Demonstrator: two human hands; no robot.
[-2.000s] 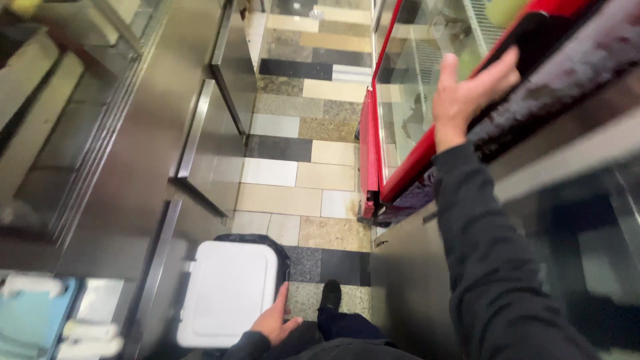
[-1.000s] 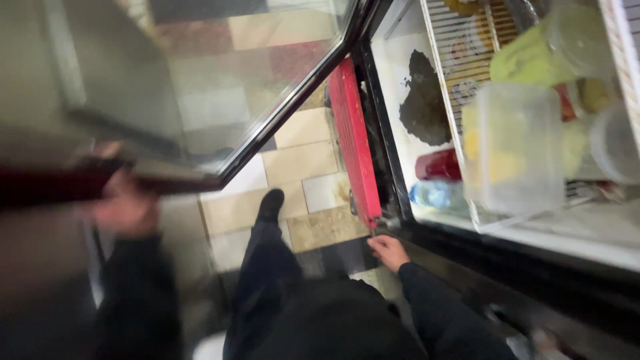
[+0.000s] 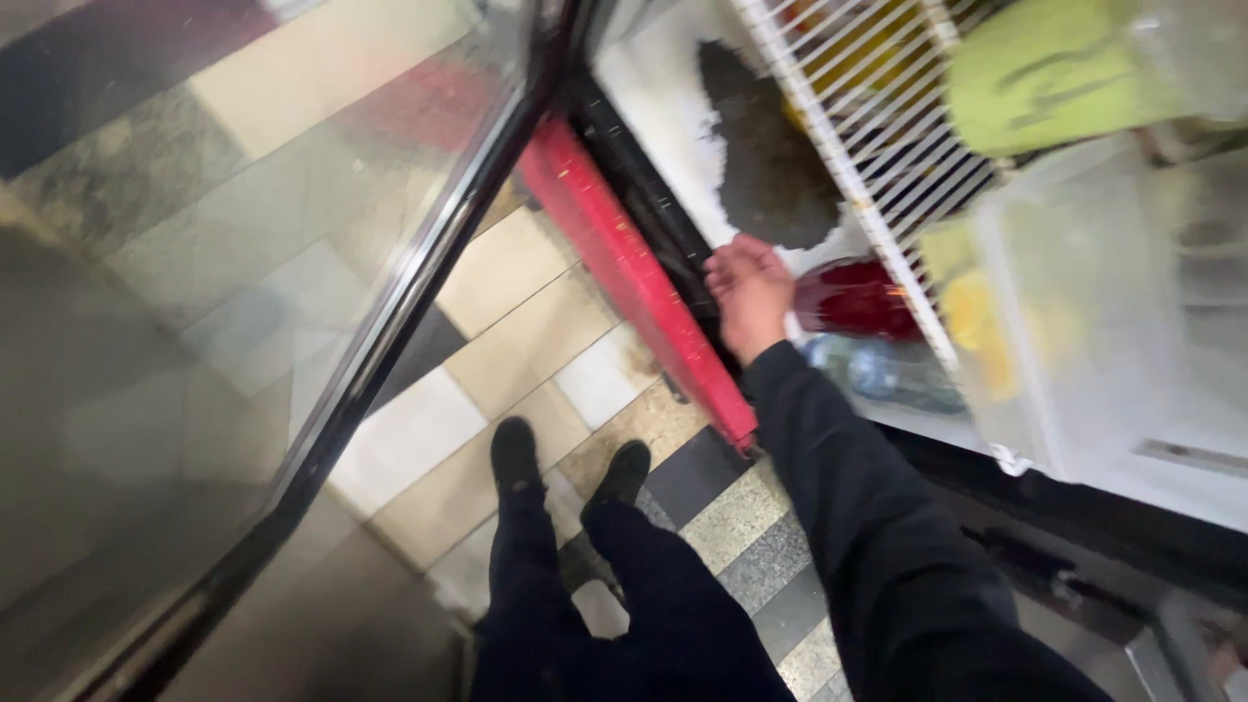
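My right hand [image 3: 751,292], in a dark sleeve, reaches in at the lower front of a refrigerator with its fingers bent. Just to its right lies a bottle with dark red contents [image 3: 853,300], and below that a clear plastic bottle [image 3: 882,370]. Whether the fingers touch the red bottle or hold anything cannot be told. A white wire shelf [image 3: 858,195] is above, bearing a translucent plastic container [image 3: 1063,312] and a yellow-green container or bag [image 3: 1043,78]. The framed glass door [image 3: 390,283] stands open on the left. My left hand is out of view.
The red base panel [image 3: 634,283] of the refrigerator runs beside the door frame. My feet in dark shoes [image 3: 515,453] stand on the multicoloured tiled floor [image 3: 517,341]. A dark patch [image 3: 765,146] marks the white inner surface. Metal fittings are at the lower right.
My right hand has moved from the lower end of the red panel into the front of the refrigerator. My left hand, seen at the door a second ago, has left the view.
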